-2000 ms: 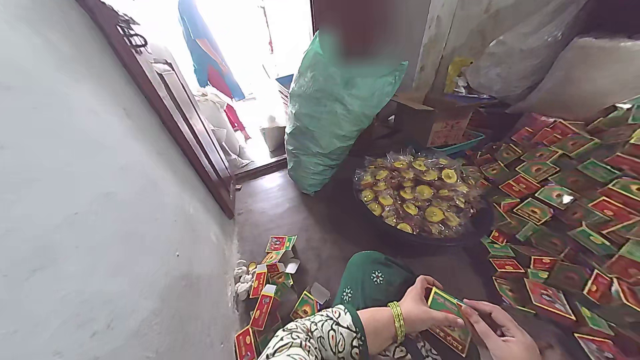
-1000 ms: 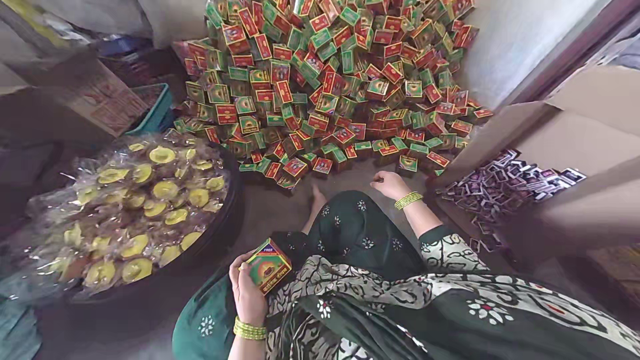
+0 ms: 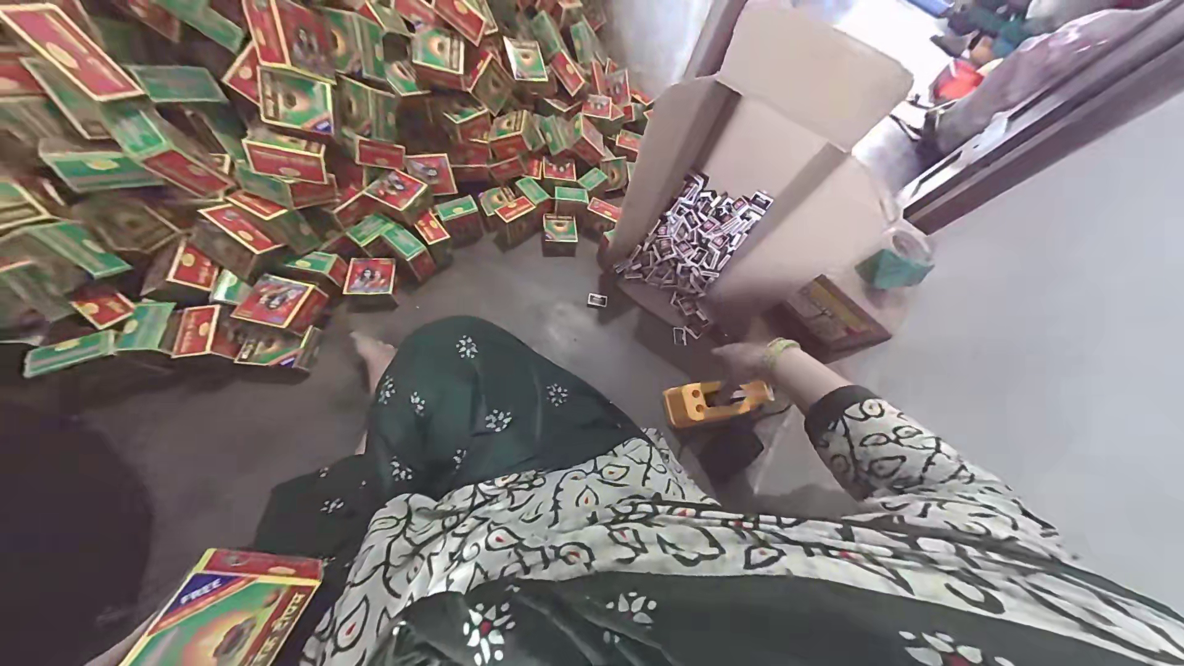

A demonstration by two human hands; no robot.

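At the lower left edge, a red, green and yellow printed carton (image 3: 231, 610) is held in my left hand (image 3: 125, 645), of which only a sliver shows. My right hand (image 3: 747, 359), with bangles at the wrist, reaches down on the right, just above a yellow tape dispenser (image 3: 694, 405) on the floor. Its fingers are blurred and dark, so whether they touch anything cannot be told. Beyond it, an open cardboard box (image 3: 786, 176) lies with many small matchbox-like boxes (image 3: 694, 245) spilling at its mouth. One small box (image 3: 597, 301) sits apart on the floor.
A large heap of red and green cartons (image 3: 370, 277) covers the upper left floor. Right of the cardboard box are another box (image 3: 832, 314) and a roll of green tape (image 3: 899, 259), near the wall (image 3: 1064, 342) and a doorway frame (image 3: 1036, 116). A bare foot (image 3: 373, 356) shows beside the cartons.
The view has swung far to the right. My right hand has moved from near the carton heap to the yellow dispenser. The left hand still holds a printed carton.
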